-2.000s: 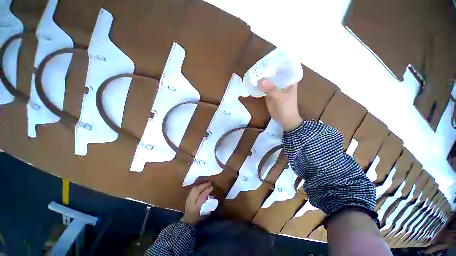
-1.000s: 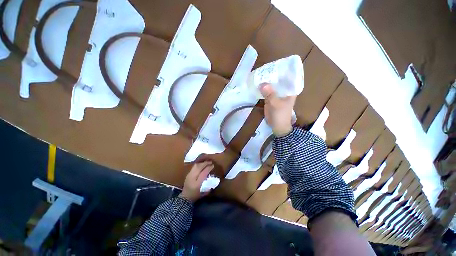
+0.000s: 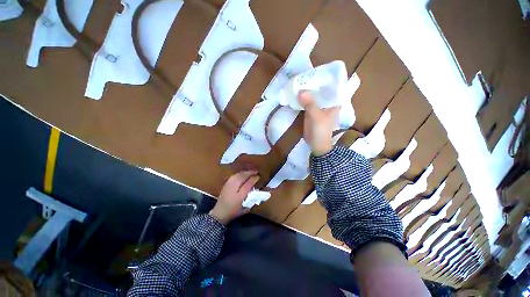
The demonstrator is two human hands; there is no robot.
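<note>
My right hand [image 3: 321, 123] is closed around the translucent white glue bottle [image 3: 326, 84], tilted with its narrow end to the left, over a white bag top piece [image 3: 270, 110]. Whether the nozzle touches the piece cannot be told. My left hand [image 3: 235, 192] holds a crumpled white tissue [image 3: 255, 198] at the near edge of the brown panels [image 3: 139, 142], just below that piece's lower end. A brown handle loop [image 3: 212, 81] arches between two white pieces, with small dark stitched rectangles at the strap ends.
More overlapped panels with white pieces [image 3: 418, 194] run away to the lower right. Beyond the white table covering [image 3: 433, 87] lie separate brown panels [image 3: 476, 35]. A pale metal stand [image 3: 55, 223] and a yellow line [image 3: 52, 159] are on the dark floor at left.
The row of panels has shifted up and left in view. The bottle and my right hand are now over white pieces further right along the row. Both hands keep their holds.
</note>
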